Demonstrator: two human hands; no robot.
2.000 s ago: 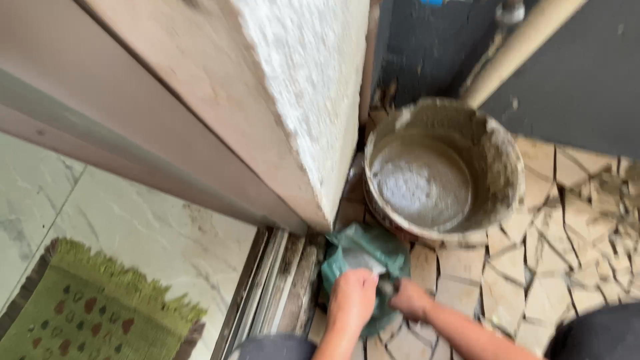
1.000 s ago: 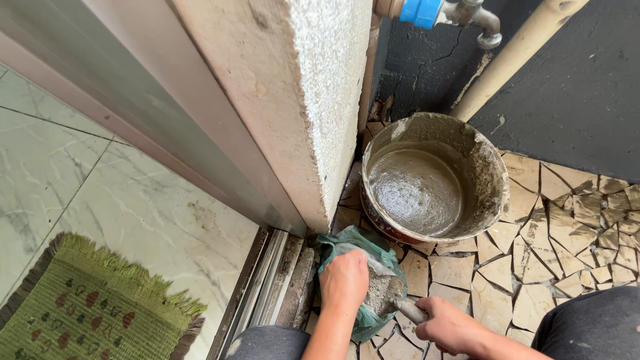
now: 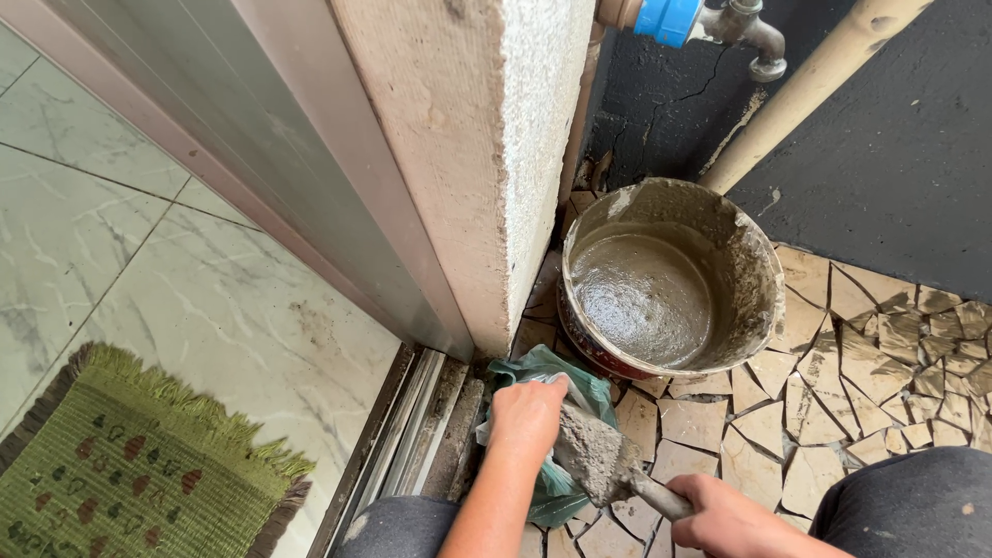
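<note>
My left hand (image 3: pixel 525 415) grips the edge of a green plastic bag (image 3: pixel 562 500) that lies on the broken-tile floor by the door frame's foot. My right hand (image 3: pixel 717 511) holds a trowel (image 3: pixel 659 494) by its handle, and grey cement powder (image 3: pixel 593 449) is heaped on its blade at the bag's mouth. Just behind the bag stands a round bucket (image 3: pixel 767 329) with wet grey mortar (image 3: pixel 647 298) in it and dried mortar on its inner wall. The inside of the bag is mostly hidden.
A metal door frame (image 3: pixel 341 155) and a rough wall edge (image 3: pixel 535 170) rise at the left of the bucket. Above it are a metal tap (image 3: pixel 763 46) and a slanting cream pipe (image 3: pixel 814 93). A green fringed mat (image 3: pixel 139 465) lies on marble-look tiles beyond the sliding-door track (image 3: pixel 403 434).
The trowel's blade, hard to make out two seconds ago, now shows outside the bag's mouth with powder on it. The right hand has moved a little away from the left.
</note>
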